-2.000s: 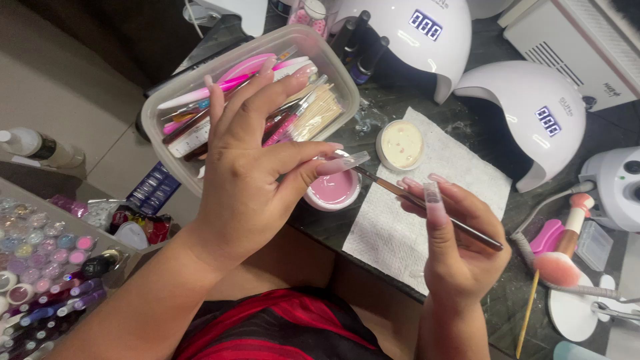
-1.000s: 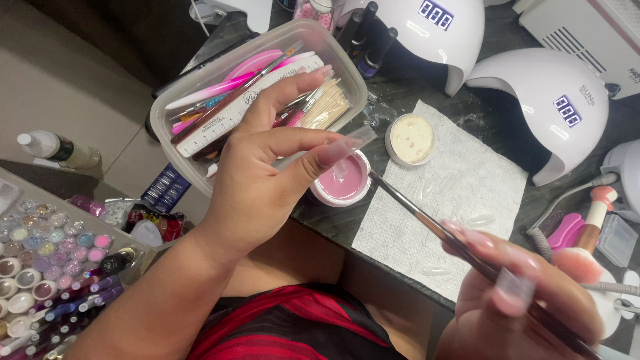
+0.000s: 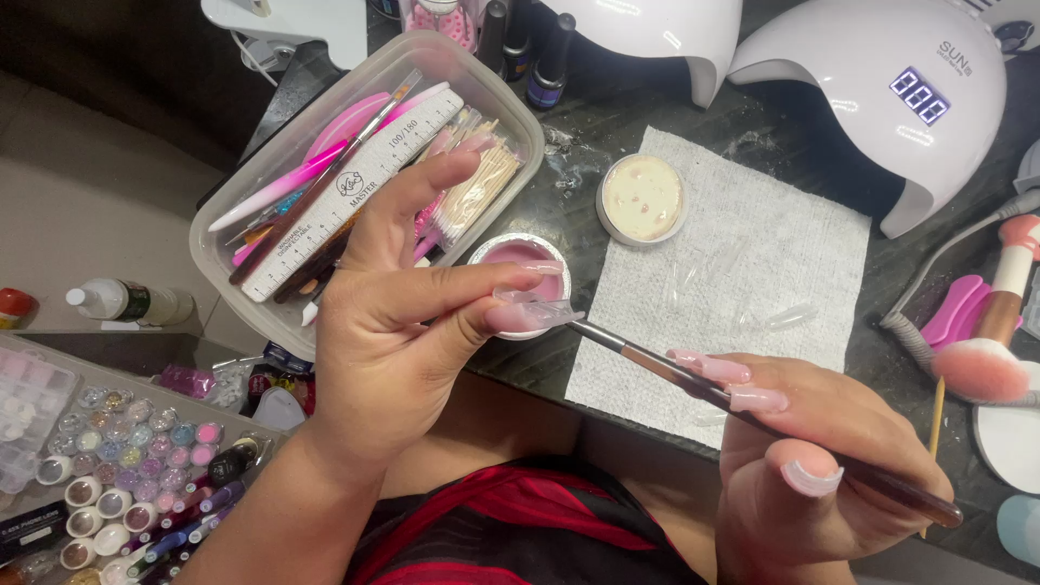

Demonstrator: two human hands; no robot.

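My left hand [image 3: 398, 317] pinches a clear false nail tip [image 3: 544, 313] between thumb and index finger, above the open jar of pink gel [image 3: 524, 248]. In my right hand [image 3: 829, 455] is a nail brush [image 3: 691, 378] with a dark wooden handle, its bristle end touching or very close to the nail tip. Beyond the brush lies a white paper towel [image 3: 634, 382] holding several clear nail tips [image 3: 790, 317]. An open jar of cream-coloured product [image 3: 643, 199] sits at the towel's upper left corner.
A plastic tub [image 3: 532, 154] of files, brushes and sticks stands behind my left hand. Two white nail lamps [image 3: 877, 97] stand at the back, near dark polish bottles [image 3: 551, 65]. At right lies a fluffy brush [image 3: 981, 370]; at lower left are many small jars [image 3: 110, 504].
My right hand first drew back from the left hand, then turned palm up, with the brush end now at the nail tip. My left hand keeps its pinch.
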